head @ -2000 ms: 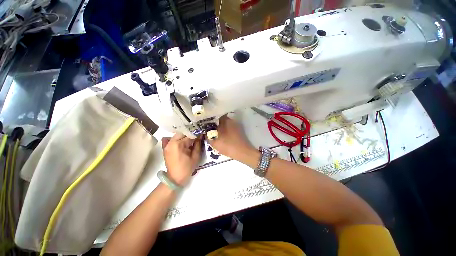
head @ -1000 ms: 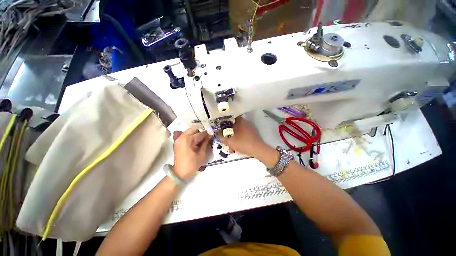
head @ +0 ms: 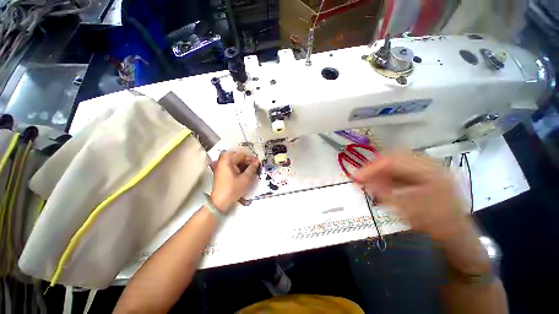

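Note:
The presser foot and needle area (head: 269, 172) of the white sewing machine head (head: 343, 101) is partly uncovered. My left hand (head: 231, 178) is just left of it, fingertips pinched together; whether they hold thread or a small piece cannot be seen. My right hand (head: 410, 190) is blurred, over the table to the right, covering part of the red-handled scissors (head: 353, 158). Whether it holds anything is unclear. A thin black cord or tool (head: 375, 224) hangs below it at the table's front edge.
A beige fabric piece (head: 138, 178) with yellow piping (head: 116, 205) is draped at left, over a grey strip (head: 190, 118). A purple-handled tool (head: 352, 137) lies behind the scissors. A black cord (head: 469, 184) is at right. More yellow-trimmed pieces (head: 15, 184) hang at far left.
My right hand has left the needle area and moved right to the scissors. My left hand stays beside the needle area with its fingertips together.

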